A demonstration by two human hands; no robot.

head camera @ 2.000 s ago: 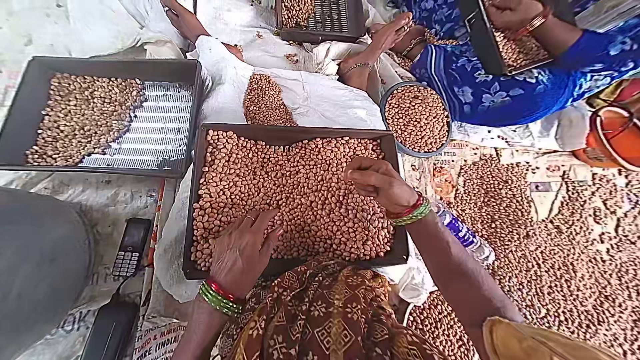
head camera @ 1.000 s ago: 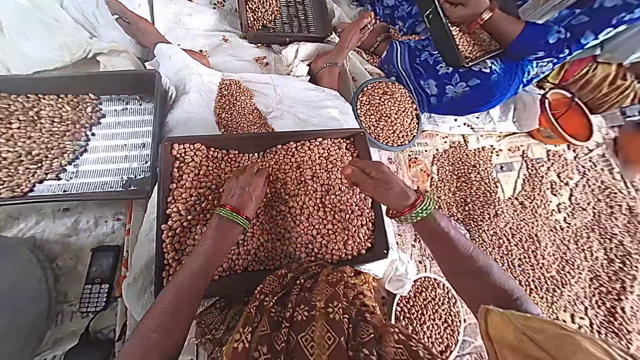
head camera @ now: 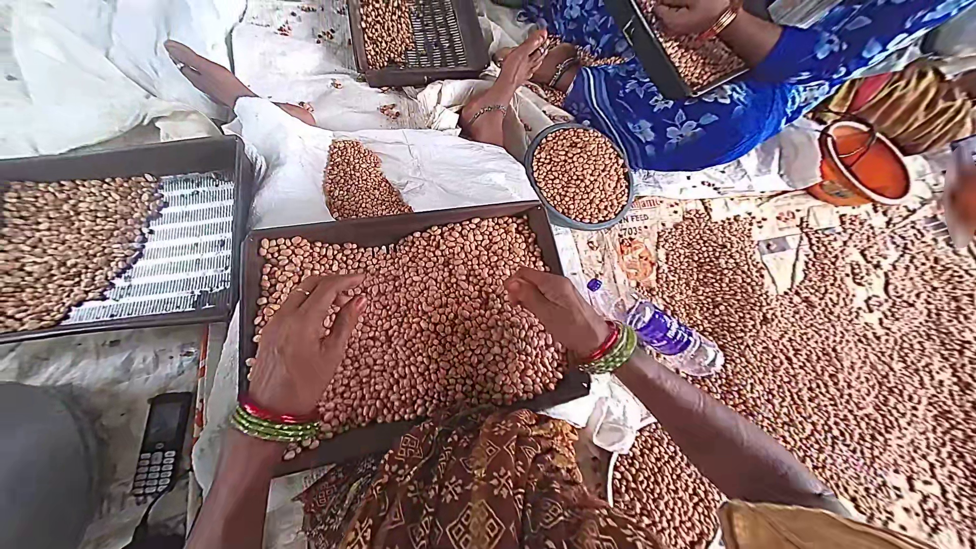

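Note:
A dark plastic tray (head camera: pixel 396 229) full of brown nuts or beans (head camera: pixel 435 328) rests at my lap. Over its left part is my left hand (head camera: pixel 305 343), fingers apart and bent near the nuts; whether it holds any cannot be told. My right hand (head camera: pixel 557 309) is over the right part, its fingers curled together, and what lies inside them is hidden. Beyond the tray's far edge is a heap of the same nuts (head camera: pixel 362 183) on white cloth. A grey round bowl (head camera: pixel 583 179) filled with nuts stands near the tray's far right corner.
At left is another slatted tray (head camera: pixel 236 252) with nuts, above a cordless phone (head camera: pixel 162 446). A plastic bottle (head camera: pixel 675 335) lies at right beside spread nuts (head camera: pixel 839 358), with an orange bucket (head camera: pixel 862 164) behind. A person in blue cloth (head camera: pixel 686 130) holds a tray (head camera: pixel 656 61); another tray (head camera: pixel 423 72) stands at the back.
Since one second ago my left hand has moved from the tray's middle toward its left side, and its fingers have spread. My right hand stays over the tray's right part.

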